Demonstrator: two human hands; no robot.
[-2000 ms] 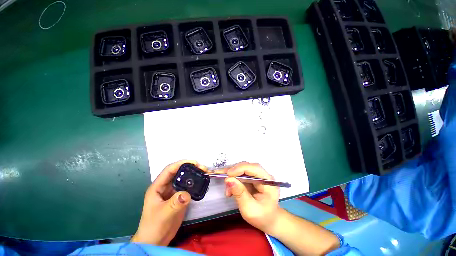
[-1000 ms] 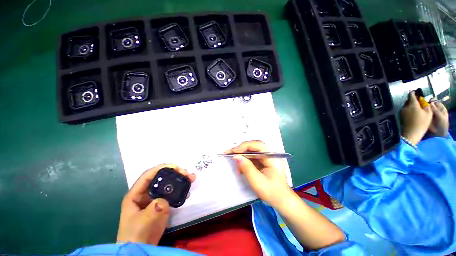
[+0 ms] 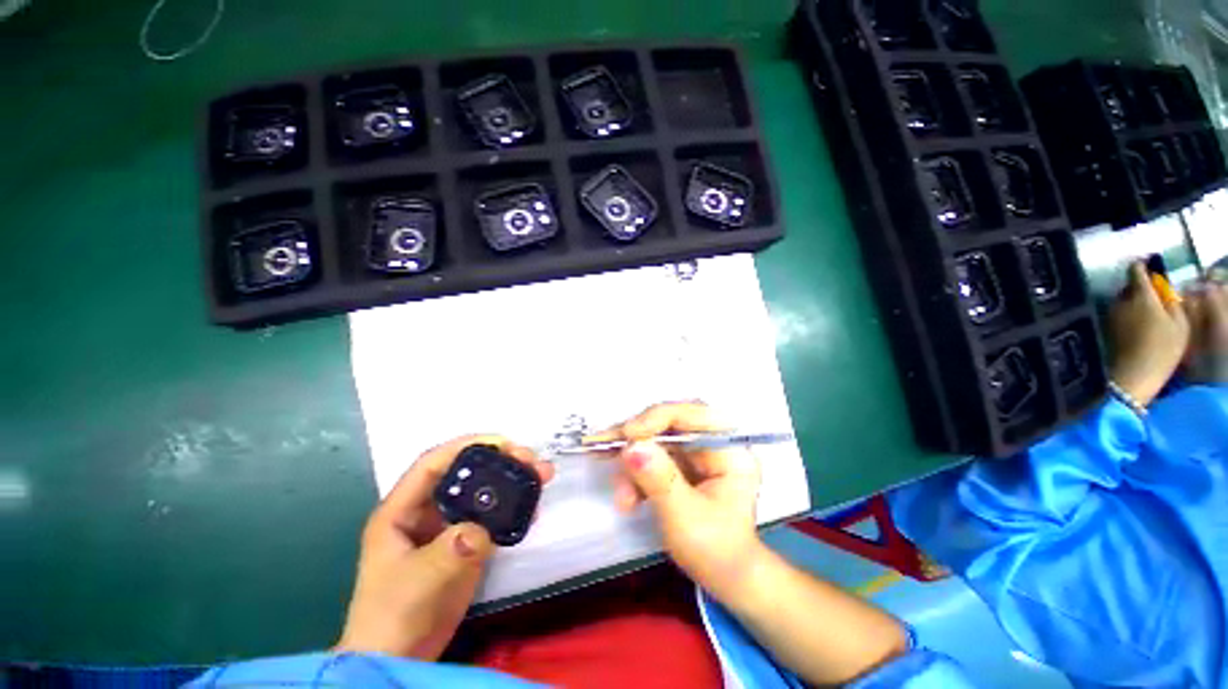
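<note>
My left hand (image 3: 428, 559) holds a black rounded-square housing (image 3: 488, 495) over the lower left of the white paper sheet (image 3: 539, 350), its inner side facing up. My right hand (image 3: 694, 505) holds silver tweezers (image 3: 700, 440) like a pen, close to level, with the tips pointing left. The tips are at a pile of tiny small parts (image 3: 575, 428) on the paper, right of the housing. Whether the tips grip a part is too small to tell.
A black foam tray (image 3: 498, 287) behind the paper holds housings; its back right pocket is empty. A neighbouring foam tray (image 3: 882, 229) stands right, another (image 3: 1077, 148) beyond. At the right edge, a person in a blue smock (image 3: 1104, 498) holds something orange.
Since two seconds ago, the tweezers have left the housing's edge and the small-parts pile has come into clear view. Since one second ago, the tips have moved down onto the pile.
</note>
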